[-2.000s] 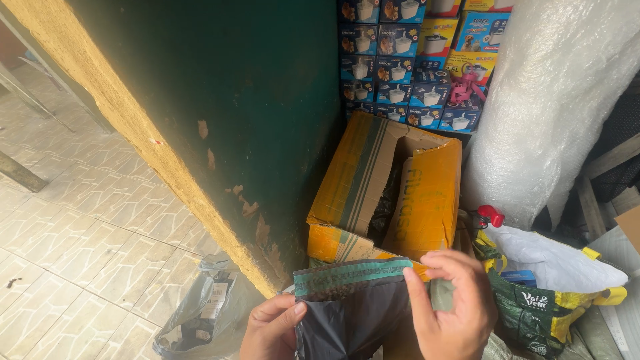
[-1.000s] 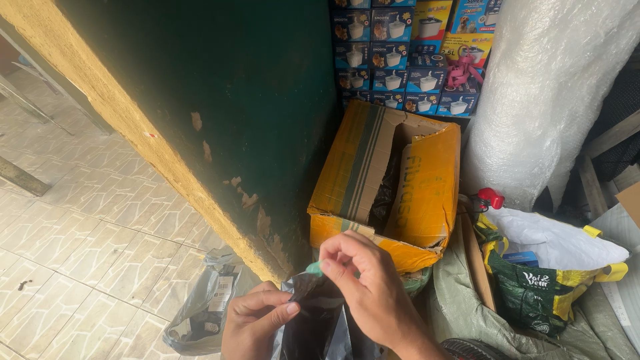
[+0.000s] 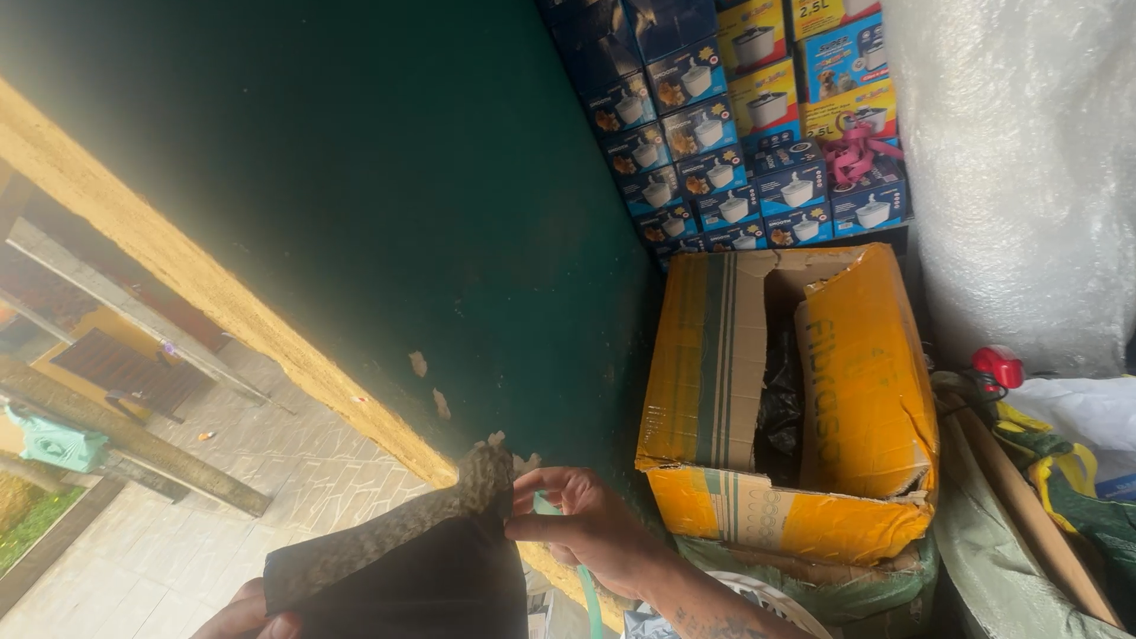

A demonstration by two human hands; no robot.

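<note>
A dark plastic mailing bag [image 3: 426, 581] with a mottled grey-brown band along its edge is stretched between my hands, low in the view. My left hand [image 3: 253, 617], partly cut off by the bottom edge, pinches the bag's left corner. At the bag's upper right corner, my right hand [image 3: 572, 524] grips it between thumb and fingers. A thin green strip [image 3: 587, 590] hangs by the right hand's fingers and runs down below the wrist. The bag's lower part is out of view.
A torn yellow-taped cardboard box [image 3: 865, 382] holds black plastic. Behind it stand stacked product boxes [image 3: 710, 129] and a bubble-wrap roll [image 3: 1021, 177]. The green wall [image 3: 399, 222] has a yellow edge [image 3: 222, 293]. A wooden plank [image 3: 1021, 515] and red object [image 3: 997, 366] lie at right.
The bag is now raised and spread, with its mottled band showing; a green strip hangs by my right hand. Earlier a green band ran across the bag's top. The view has swung toward the wall.
</note>
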